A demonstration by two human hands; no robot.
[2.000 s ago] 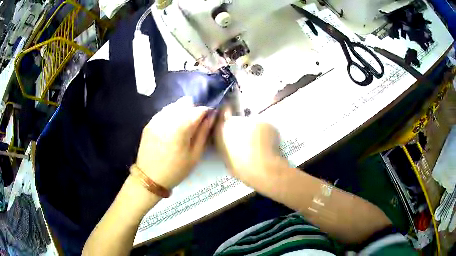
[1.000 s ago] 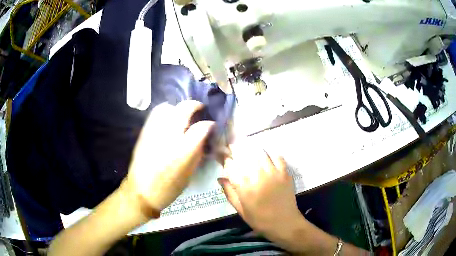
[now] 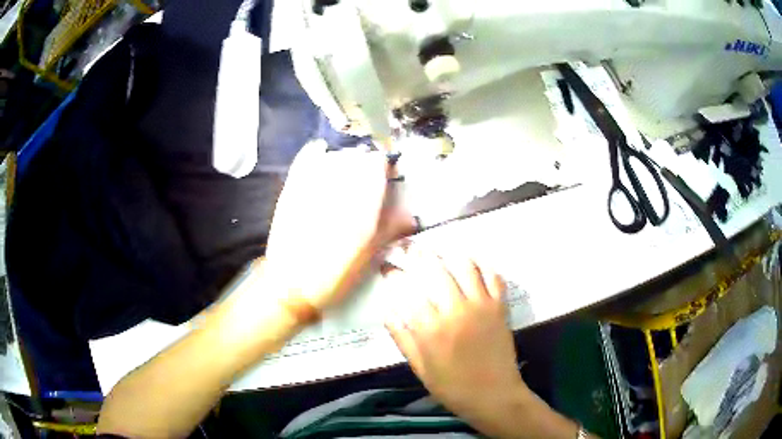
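The dark navy garment point(image 3: 184, 193) covers the left of the white table and runs up to the needle area of the sewing machine point(image 3: 514, 43). My left hand point(image 3: 330, 219) lies over the garment's edge just in front of the presser foot point(image 3: 393, 154); glare and the hand itself hide what its fingers press or hold. My right hand point(image 3: 450, 317) rests on the table to the right and nearer me, its fingers spread, with its thumb side near a small blurred dark bit. I cannot tell if it holds anything.
The white machine lamp point(image 3: 237, 103) hangs left of the needle. Black scissors point(image 3: 630, 171) lie right of it, beside a dark fabric strip point(image 3: 699, 206). Cloth scraps point(image 3: 737, 159) lie at the right end. A yellow frame point(image 3: 660, 321) stands below the table's right edge.
My left hand has moved up and right to the presser foot, and the bluish cloth it pinched now lies mostly under it. The garment has shifted and spread beneath the lamp. My right hand stays close by.
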